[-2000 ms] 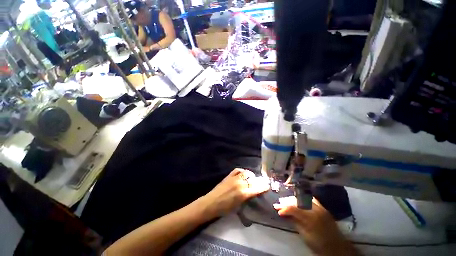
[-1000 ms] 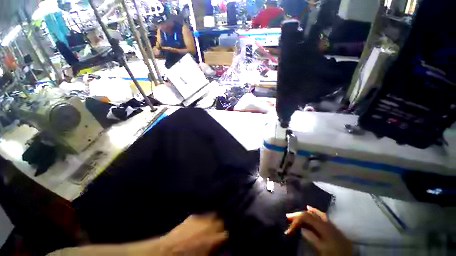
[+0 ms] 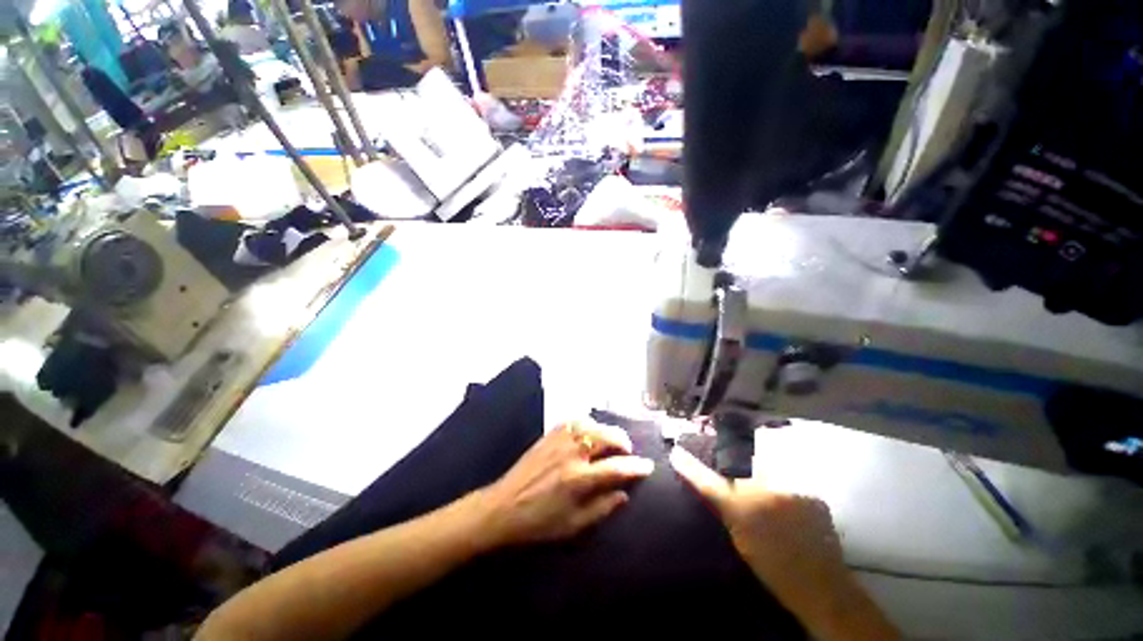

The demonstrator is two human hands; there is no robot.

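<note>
Black cloth (image 3: 627, 551) lies at the table's front and runs under the left end of the white sewing machine head (image 3: 877, 388). The presser foot area (image 3: 683, 426) is small and glaring; the needle cannot be made out. My left hand (image 3: 564, 482) lies on the cloth left of the presser foot, palm down, fingers bent together and pressing the cloth. My right hand (image 3: 765, 520) is at the cloth's right side, its fingertips close to the presser foot and partly behind a dark machine part. Whether the fingers pinch the cloth is hidden.
Slim yellow-green and blue snips (image 3: 990, 495) lie under the machine arm. A dark phone-like screen (image 3: 1053, 213) hangs above it. The white table (image 3: 439, 301) has a blue patch at left. An older cream machine (image 3: 138, 282) stands far left. A person (image 3: 407, 38) is behind.
The cloth has been drawn down toward me, baring the white table and blue patch. My left hand has moved up beside the presser foot, and my right hand has moved up and left onto the cloth.
</note>
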